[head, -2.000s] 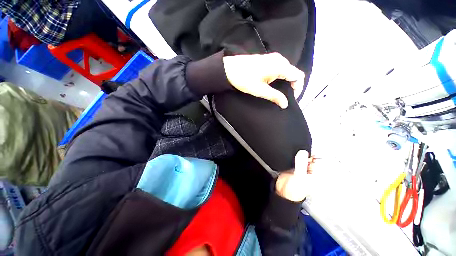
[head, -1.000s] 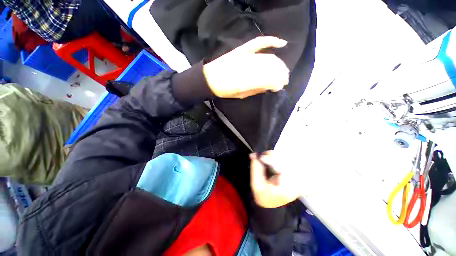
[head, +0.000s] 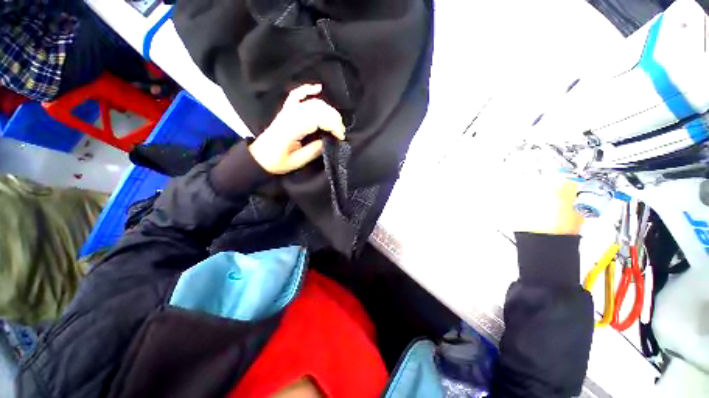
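The dark garment lies over the table's left part and hangs over its front edge, plain black side mostly up, with checked cloth showing at a fold. My left hand holds the garment's folded edge between thumb and fingers. My right hand is at the sewing machine's needle area, left of the round grey-silver part, away from the garment. It is overexposed and its fingers cannot be made out. The sewing machine, white with a blue stripe, stands at the right.
Scissors with yellow and red-orange handles lie right of my right forearm, beside a dark looped cord. A red stool, blue bins and an olive cloth heap are at the left.
My right hand has left the garment and moved right to the needle area. My left hand has moved left and now holds a fold with checked cloth showing. The whole view has shifted.
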